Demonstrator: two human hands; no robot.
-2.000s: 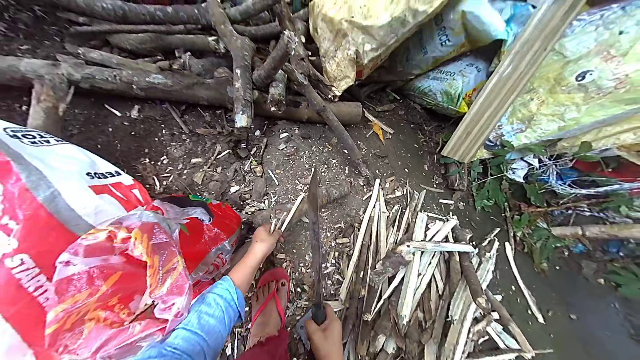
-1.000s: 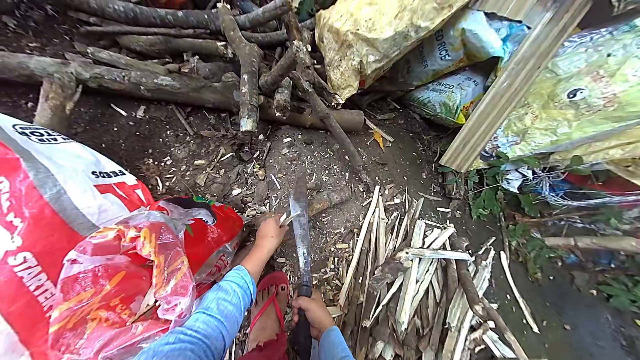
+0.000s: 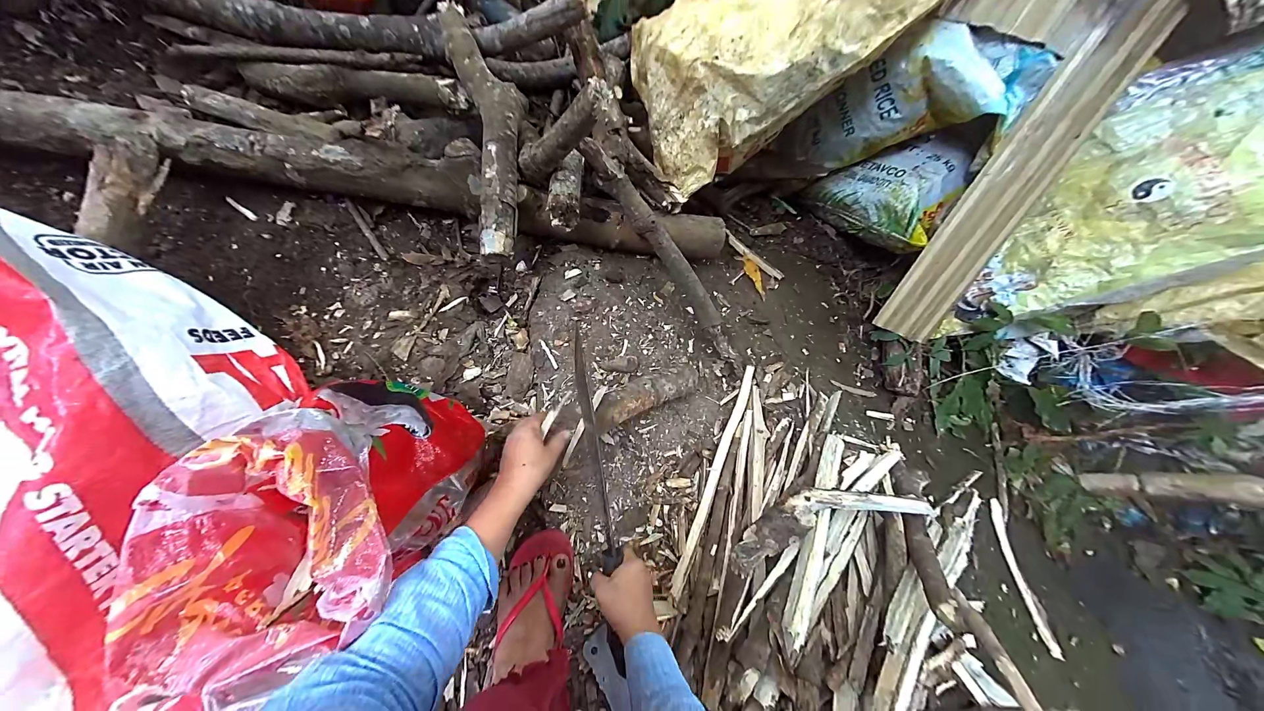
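My left hand (image 3: pixel 531 454) grips a short split stick of wood, whose pale end shows beside the fingers. Around the handle of a machete (image 3: pixel 593 434) closes my right hand (image 3: pixel 625 592), and the long dark blade points away from me, nearly edge-on to the view. The blade passes just right of the stick, over a short piece of branch (image 3: pixel 657 390) that lies on the dirt. Whether blade and stick touch, I cannot tell. To the right of my right hand lies a pile of split sticks (image 3: pixel 829 543). Another flat metal piece (image 3: pixel 600 664) shows partly under my right wrist.
A red and white feed sack (image 3: pixel 128 395) with crumpled plastic stands at the left. Logs and branches (image 3: pixel 326 163) lie across the back. Filled sacks (image 3: pixel 879 109) and a wooden plank (image 3: pixel 1027 173) are at the upper right. My foot in a red flip-flop (image 3: pixel 533 612) is between my arms.
One second ago the machete's broad face showed; now the blade is seen nearly edge-on. My right hand has moved slightly to the right. My left hand stays at the stick.
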